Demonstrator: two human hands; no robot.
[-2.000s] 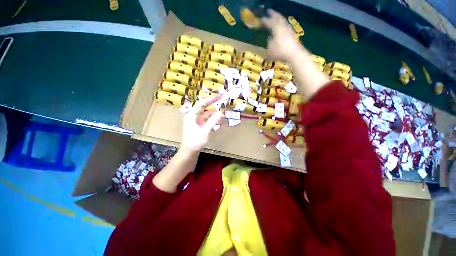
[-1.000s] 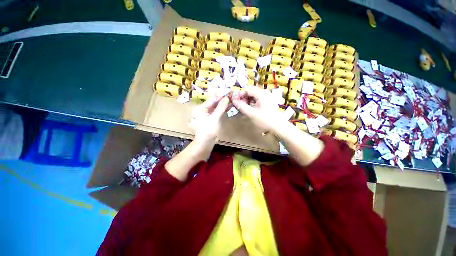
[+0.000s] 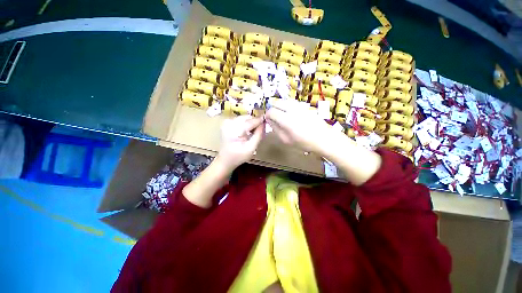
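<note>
My left hand [image 3: 240,137] and my right hand [image 3: 291,121] meet fingertip to fingertip over the front of the cardboard tray [image 3: 192,127]. A small bit of something red and white shows between the fingertips, likely a wired component; the fingers hide most of it. Rows of glossy yellow car bodies [image 3: 365,66] fill the tray. White wired components [image 3: 273,80] lie in a loose pile on the cars just beyond my hands. More of them, with red lead wires [image 3: 355,121], lie on the cars to the right.
A large heap of wired components [image 3: 463,134] lies right of the tray. Yellow parts [image 3: 307,15] lie on the green surface [image 3: 103,74] beyond. A lower left carton [image 3: 129,180] holds more components; another carton [image 3: 475,240] stands at lower right. A blue stool [image 3: 71,161] is on the floor.
My right hand has come back from the green surface beyond the tray to meet my left hand. Since one second ago, the hands have stayed together with small finger movements.
</note>
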